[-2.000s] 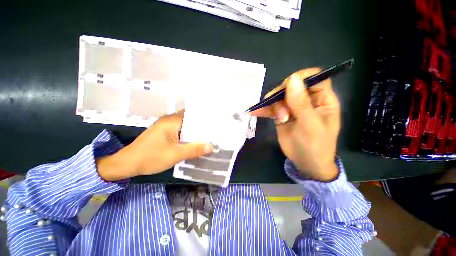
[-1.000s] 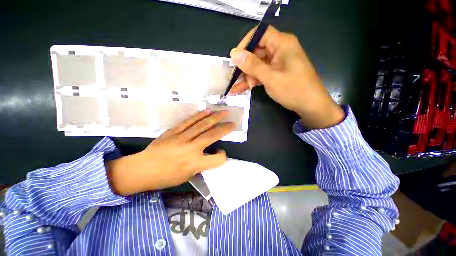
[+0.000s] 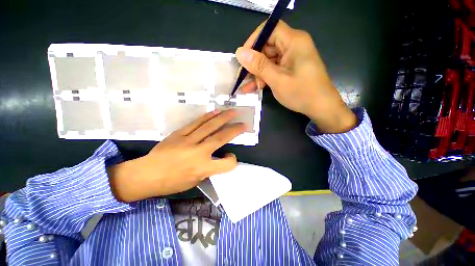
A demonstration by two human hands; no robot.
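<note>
The die-cut part sheet (image 3: 130, 72) lies flat on the bench, with two rows of pale grey squares and small dark tabs between them. My right hand (image 3: 291, 72) holds the black tweezers (image 3: 260, 41) like a pen. Their tip touches or nearly touches the sheet by a small dark tab (image 3: 229, 103) near its right end. My left hand (image 3: 182, 158) has its fingers spread flat on the sheet's lower right part. The release liner sheet (image 3: 250, 189) is held under the left thumb, folded to its blank white side, over the bench edge.
The dark green bench (image 3: 156, 23) runs under everything. A stack of part sheets (image 3: 255, 4) is cut off at the top edge. Blister trays with red parts (image 3: 453, 109) stand at the right. Part of another person (image 3: 448, 208) shows at lower right.
The left hand moved from holding the liner over the sheet to pressing on the sheet; the liner now hangs below it. The tweezers moved from the liner to the sheet's right end.
</note>
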